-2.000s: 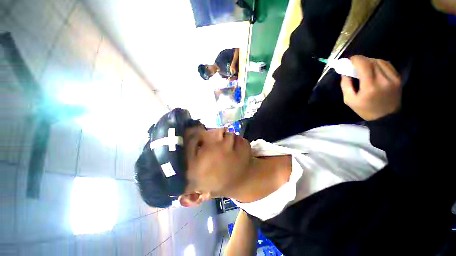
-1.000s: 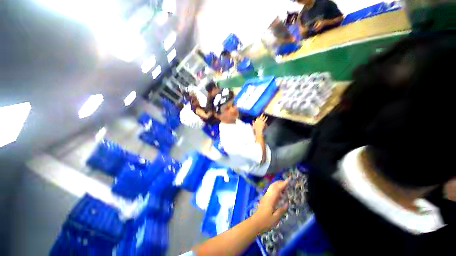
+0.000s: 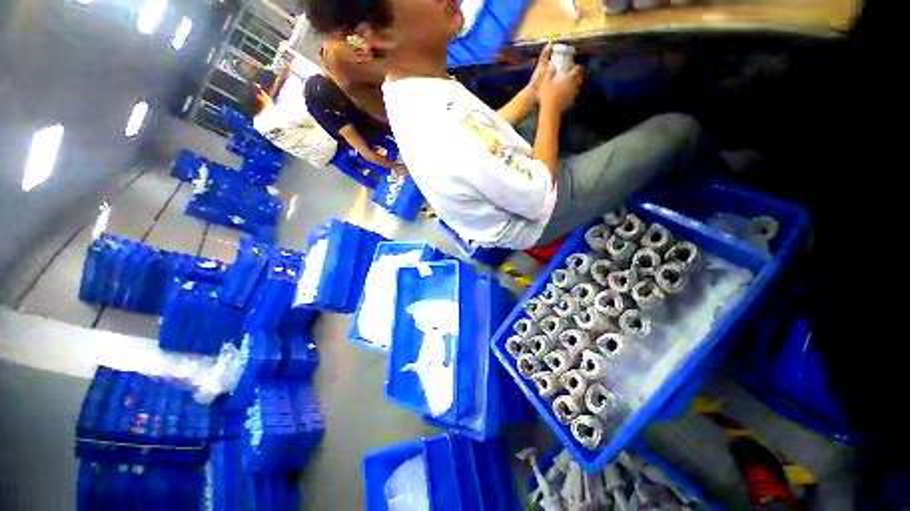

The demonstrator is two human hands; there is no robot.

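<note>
Neither of my hands is in view. Nearest in front of me is a tilted-looking blue tote crate (image 3: pixel 667 411) with a pale liner. Rows of grey ring-shaped pieces (image 3: pixel 610 302) stand in it, their round open ends facing up. They fill the left and upper part; the liner shows at the right. One more piece lies near the crate's far right corner. Long grey handle-like pieces (image 3: pixel 599 487) lie in another crate, partly hidden beneath it and cut off by the bottom edge.
A seated person in a white shirt (image 3: pixel 469 155) holds a small light piece at a tan bench (image 3: pixel 688 17). Open blue crates with white liners (image 3: pixel 427 344) stand on the grey floor, with stacked crates (image 3: pixel 145 419) farther left. A red and black shoe (image 3: pixel 763 474) is at lower right.
My view has swung down towards the crates. The arm that reached over the ring-filled crate is gone from view, as is the dark-clothed person's head and collar at right. The crate shows larger and clearer.
</note>
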